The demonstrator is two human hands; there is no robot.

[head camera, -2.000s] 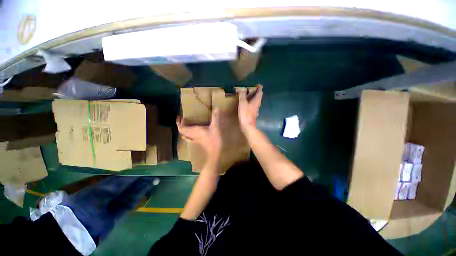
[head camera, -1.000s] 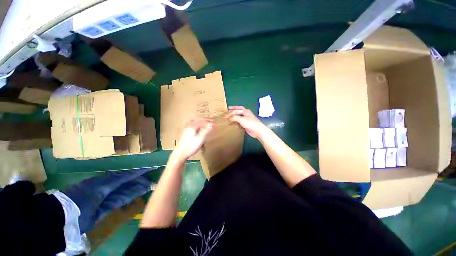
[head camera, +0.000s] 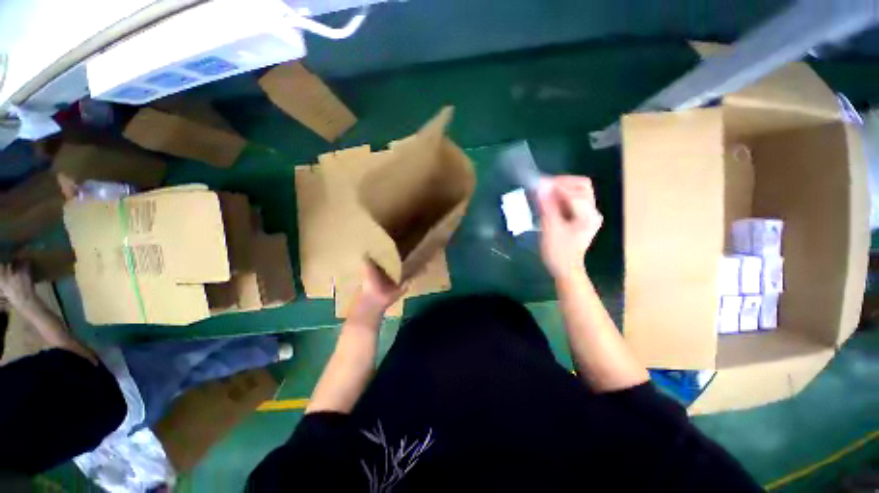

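My left hand (head camera: 379, 289) grips the lower edge of a small brown carton (head camera: 414, 197), which stands open with its mouth towards me, one flap pointing up. The carton is above flat carton blanks (head camera: 323, 217) in front of me. My right hand (head camera: 569, 217) is raised to the right of the carton, its fingers pinched on a blurred, pale slip (head camera: 521, 165). A white slip (head camera: 518, 212) lies on the green surface just left of my right hand.
A large open carton (head camera: 672, 241) stands at right, with small white boxes (head camera: 750, 274) inside. A strapped carton bundle (head camera: 159, 255) lies at left. A power strip (head camera: 193, 58) is at upper left. Another person's arm (head camera: 43, 323) shows at far left.
The small carton has been opened up and lifted in my left hand. My right hand has left it, moved right to the slips and taken hold of one.
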